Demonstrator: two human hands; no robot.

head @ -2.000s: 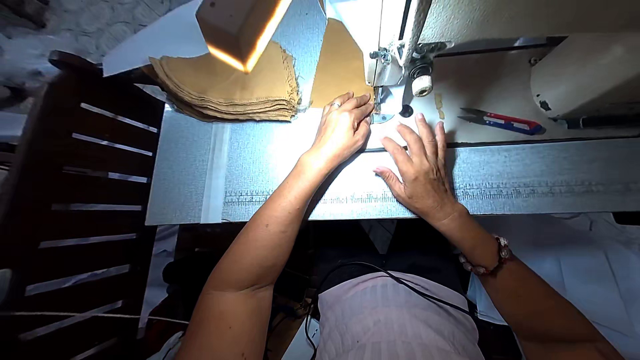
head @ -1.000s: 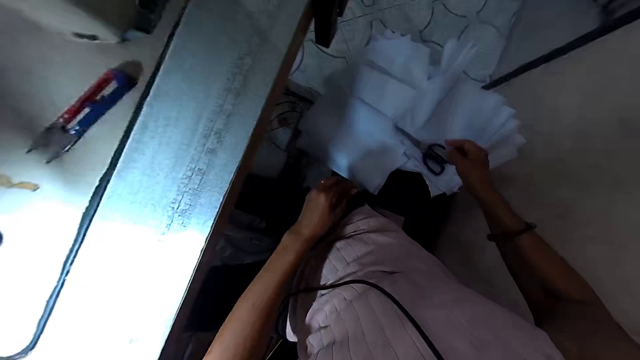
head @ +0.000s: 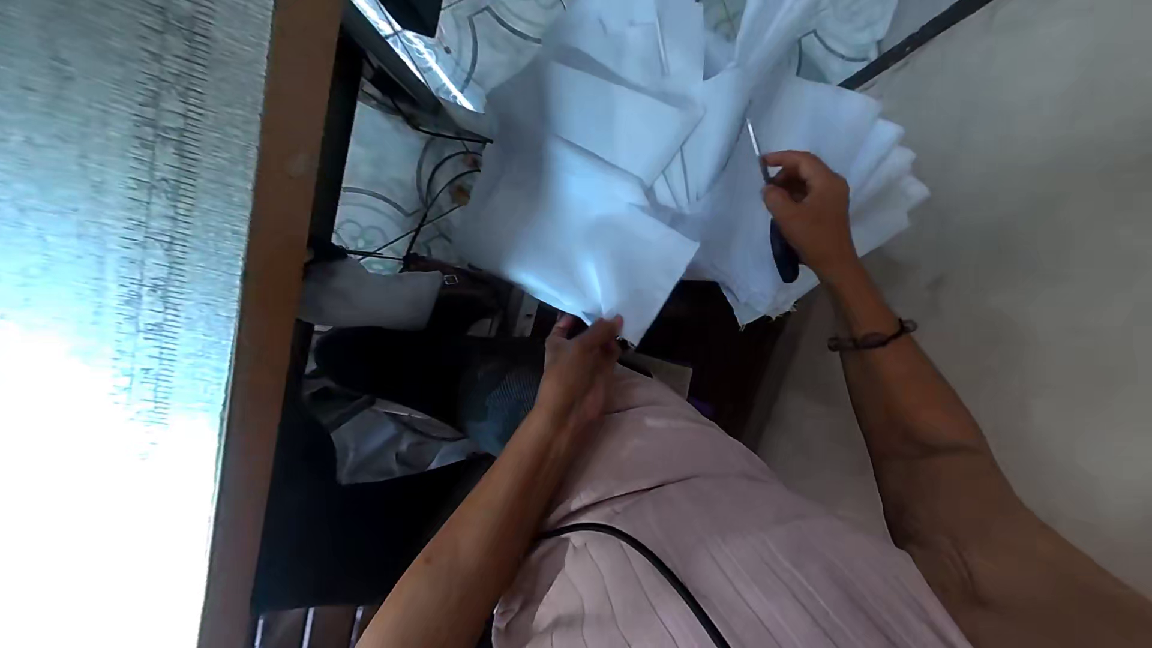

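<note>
A pile of thin white fabric sheets [head: 621,135] lies to the right of the work table, fanned out in overlapping layers. My left hand [head: 580,364] pinches the near edge of one sheet [head: 594,243] between thumb and fingers, just above my lap. Over the right part of the pile, my right hand [head: 810,211] holds a pair of scissors [head: 786,252]; the dark handle shows below the fingers and a blade points up and away. Whether the blades are apart cannot be told.
The work table [head: 162,225], with its brown edge [head: 288,162], runs along the left. Black cables [head: 423,198] hang beside it above the patterned floor tiles. A black cord [head: 630,544] crosses my lap. A pale wall or floor surface [head: 1017,180] is at the right.
The view has swung right, from the sewing machine to the white sheets. Both hands have left the machine's bed. Since one second ago, the scissors have turned more upright in my right hand.
</note>
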